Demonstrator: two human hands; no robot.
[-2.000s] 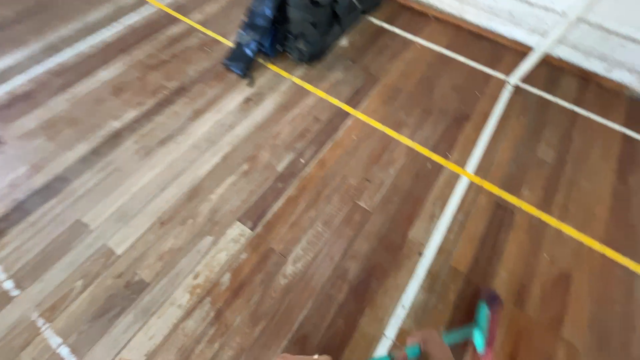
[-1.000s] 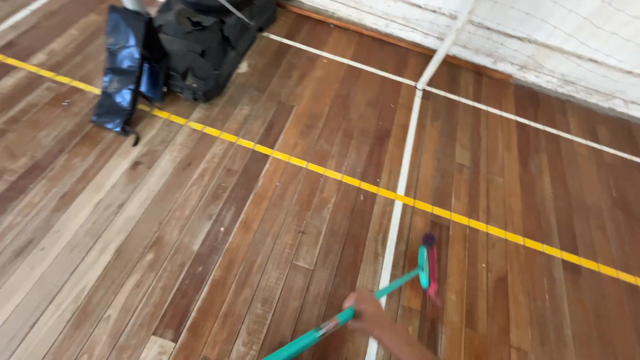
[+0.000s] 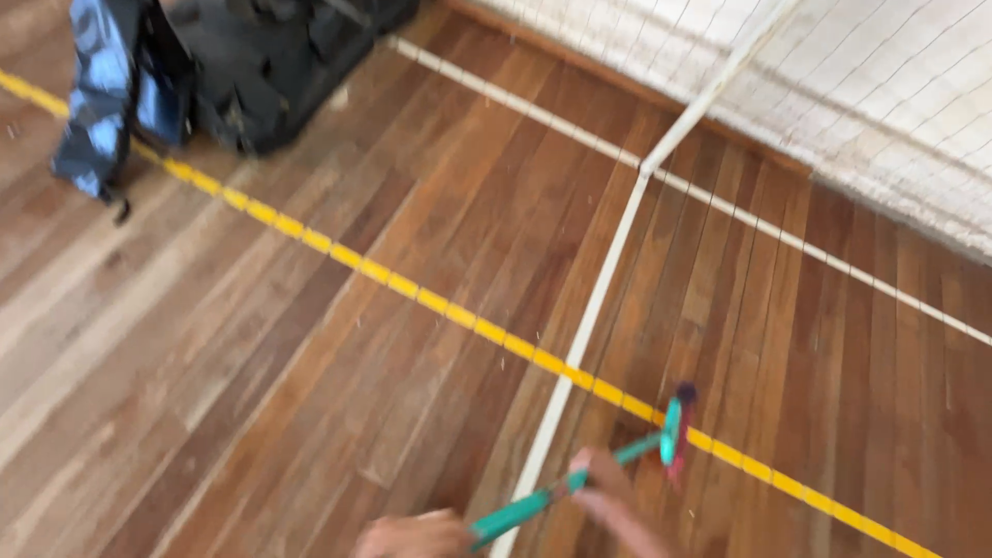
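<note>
A teal pole point(image 3: 513, 518) with a small teal head point(image 3: 671, 434) at its far end slants up to the right at the bottom of the head view. Dark and pink-red bristle-like material edges the head, blurred; it looks like a broom or brush. My right hand point(image 3: 608, 484) is closed around the pole below the head. My left hand point(image 3: 416, 535) grips the pole lower down, partly cut off by the frame's bottom edge. The head lies over the wooden floor point(image 3: 372, 387), beside the yellow line point(image 3: 480, 327).
A black bag point(image 3: 256, 77) and a shiny blue bag or cover point(image 3: 97, 101) rest on the floor at upper left. A white wall point(image 3: 876, 85) with thin netting before it runs along the upper right. A white post point(image 3: 721, 81) meets the painted floor lines.
My left hand has come into view on the pole. The teal head has moved from short of the yellow line to beside it. The view has shifted.
</note>
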